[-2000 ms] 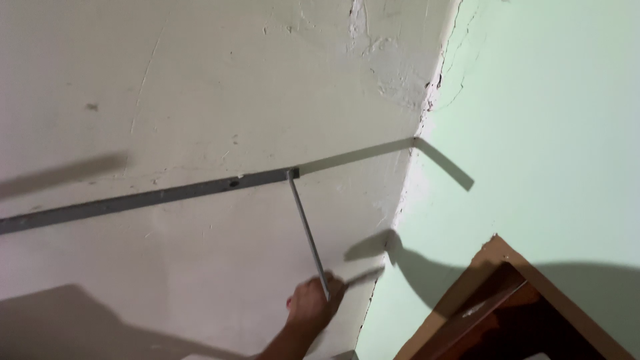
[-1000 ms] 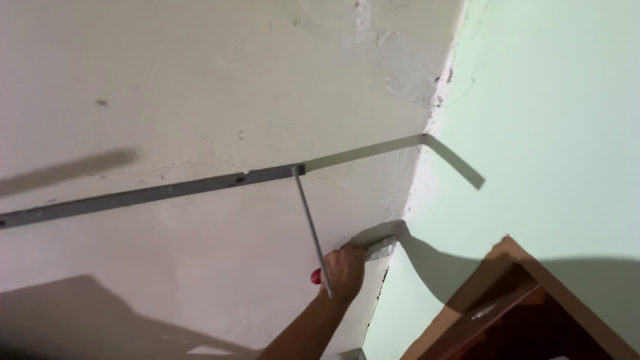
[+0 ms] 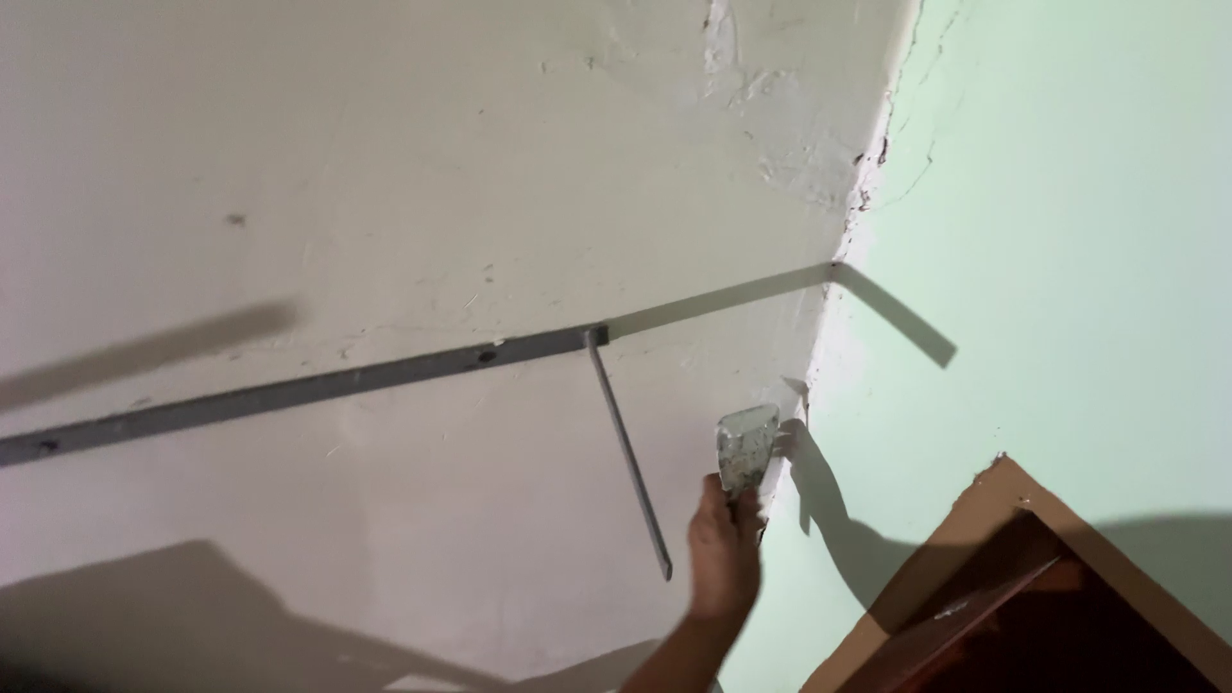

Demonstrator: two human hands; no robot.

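My right hand [image 3: 727,553] is raised at the lower middle of the view, closed round the handle of a putty knife [image 3: 747,445]. The blade, smeared with whitish filler, points up beside the corner where the beige surface [image 3: 433,500] meets the pale green wall [image 3: 1068,289]. Fresh-looking whitish patches and cracks [image 3: 863,183] run along that corner. My fingers hide the knife's handle. No left hand shows.
A grey metal bar [image 3: 289,393] with holes crosses the beige surface, and a thin metal rod [image 3: 630,462] juts from its end, just left of my hand. A brown wooden frame [image 3: 1001,481] with a dark red-brown inside stands at the lower right. Shadows fall on both surfaces.
My right hand has moved to the right, clear of the rod. The putty knife, whose blade pointed right towards the corner a second ago, now points up.
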